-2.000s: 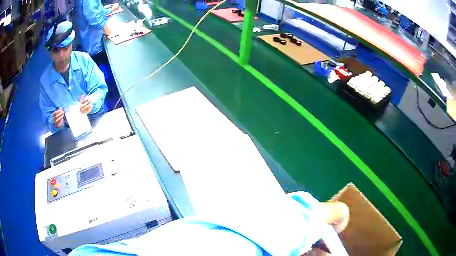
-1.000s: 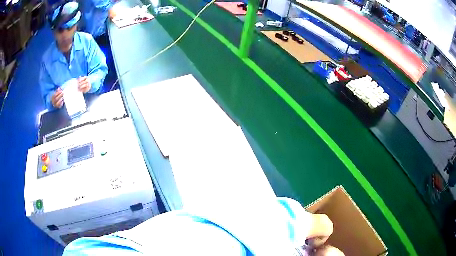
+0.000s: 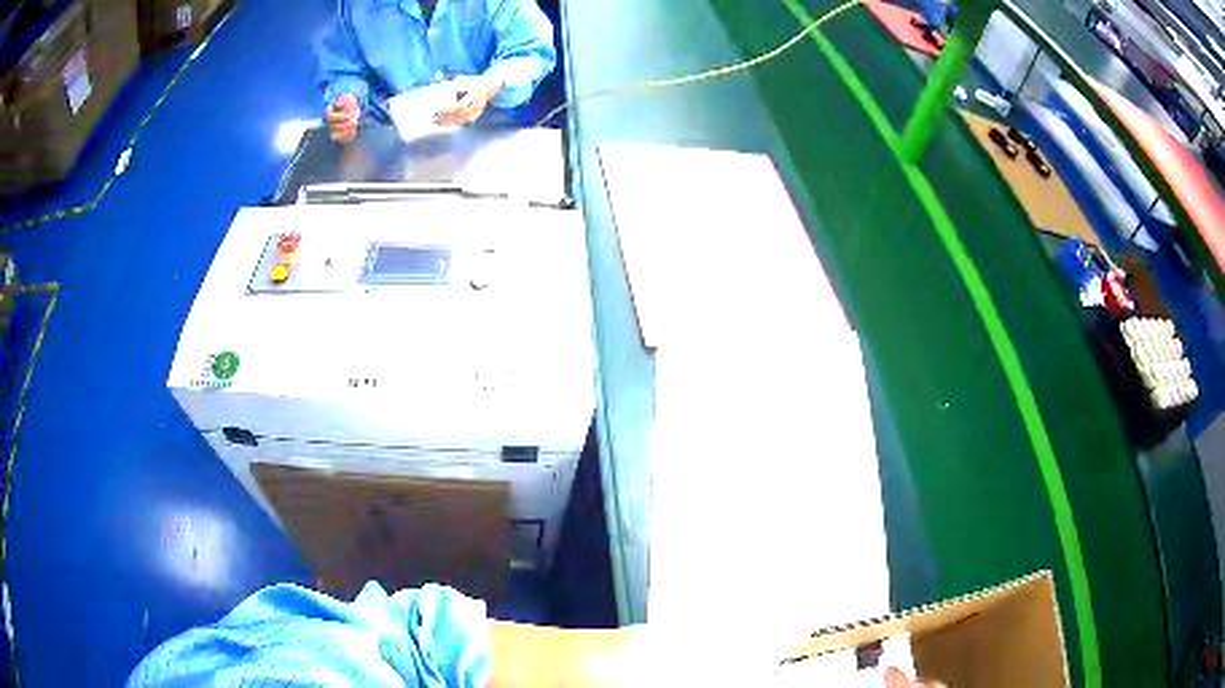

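Note:
A brown open shipping carton (image 3: pixel 1001 634) stands at the bottom right, cut off by the lower edge. A white item with a dark mark (image 3: pixel 873 656), perhaps a unit box, shows at its left side. A few fingertips touch there at the bottom edge; I cannot tell which hand they belong to. My left sleeve and bare forearm reach right along the bottom towards the carton, and the hand is lost in glare. My right hand cannot be made out for certain. A large white sheet (image 3: pixel 752 350) lies on the bench left of the carton.
A big white machine (image 3: pixel 403 336) stands left of the bench. A co-worker behind it holds a white box (image 3: pixel 427 110). A yellowish hose (image 3: pixel 712 74) crosses the bench. A green post (image 3: pixel 947 88) and a tray of white pieces (image 3: pixel 1158 363) are at the right.
The view has turned left, so machine, sheet and carton sit further right. The bare forearm now shows along the bottom edge; the hands seen at the carton before are mostly out of view.

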